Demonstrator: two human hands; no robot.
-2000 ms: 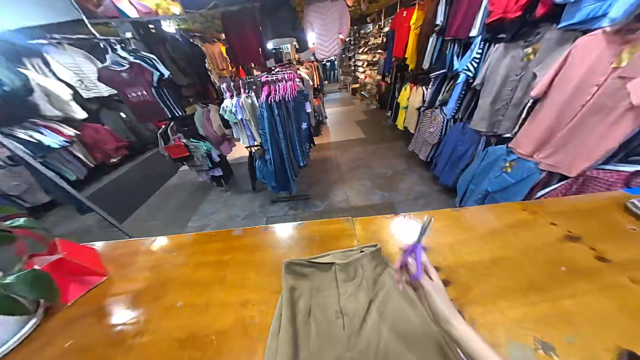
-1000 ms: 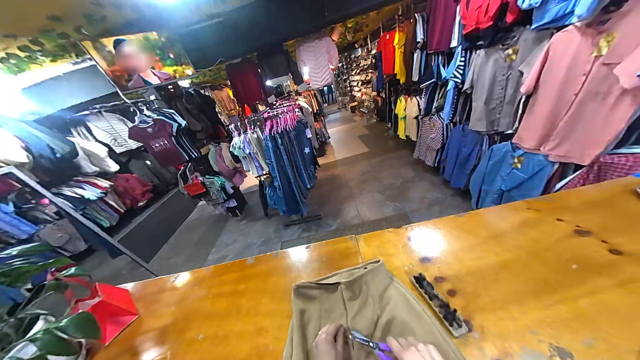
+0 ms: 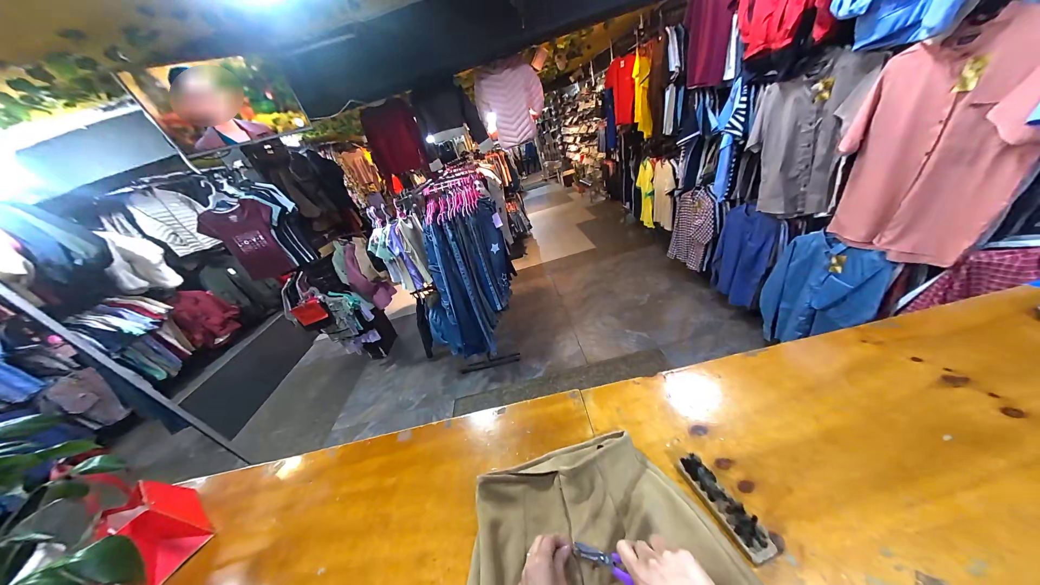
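A tan cloth garment with a waistband lies on the wooden counter, its lower part cut off by the frame's bottom edge. My right hand grips small scissors with purple handles over the front of the garment. The blades point left, toward my left hand, whose bent fingers rest at the cloth; whether they pinch it is too small to tell. Just right of the garment lies a brush with dark bristles.
A red paper bag and a leafy plant stand at the counter's left end. Beyond the counter are a rack of jeans, hanging shirts on the right and more clothes on the left.
Two seconds ago my right hand held the scissors up beside the waistband; they are now low over the garment's front. My left hand has come into view. The view has tilted.
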